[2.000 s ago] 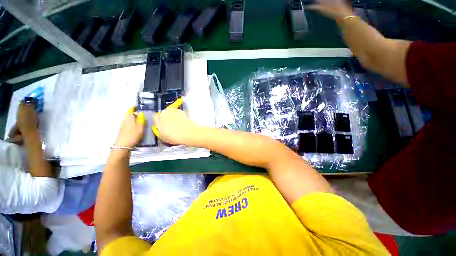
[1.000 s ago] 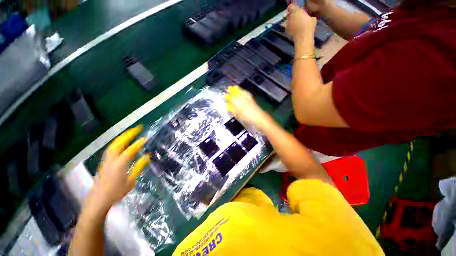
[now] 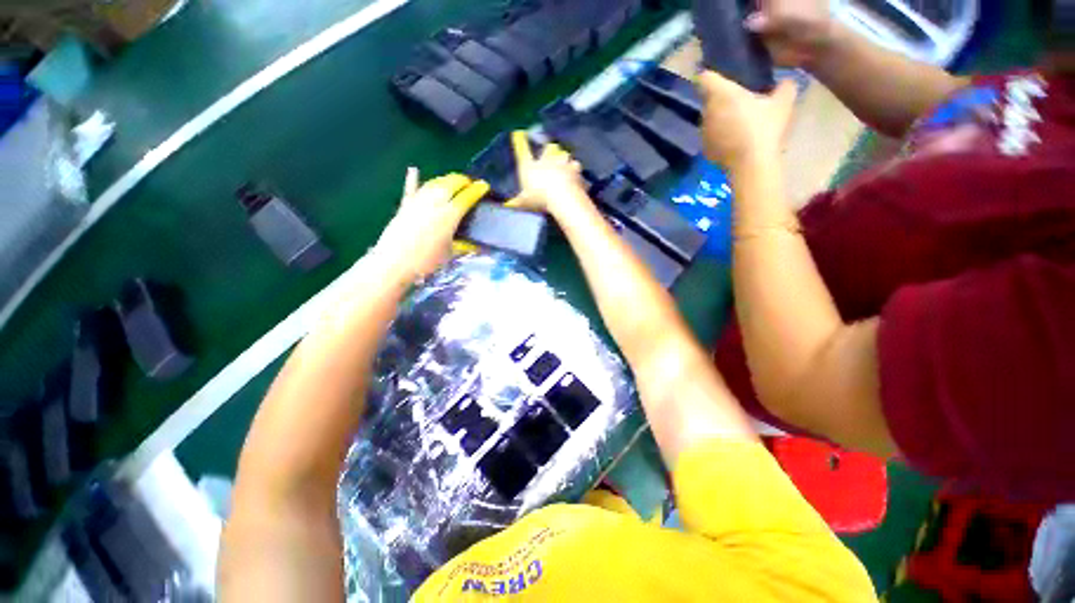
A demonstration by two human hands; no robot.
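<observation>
A dark device housing [image 3: 507, 229] with a pale grey face lies between my hands, just beyond the bagged parts. My left hand [image 3: 434, 218], with yellow finger cots, grips its left end. My right hand [image 3: 546, 177] is at its upper right, fingers spread, with another dark housing behind them; whether it grips either one is unclear. The clear plastic bag [image 3: 413, 353] surrounds the parts tray, nearer to me. Several small black parts [image 3: 509, 462] show on its right side.
More housings lie beside my right hand [image 3: 660, 214] and on the green lane [image 3: 283, 227]. A white edge strip [image 3: 236, 379] borders the lane. A person in maroon at right holds a housing [image 3: 731, 45]. A red stool [image 3: 831, 481] stands below.
Both my hands have moved to the far edge of the bag and come together at a housing; the left came from the left side. The neighbour's hands now hold a housing higher up.
</observation>
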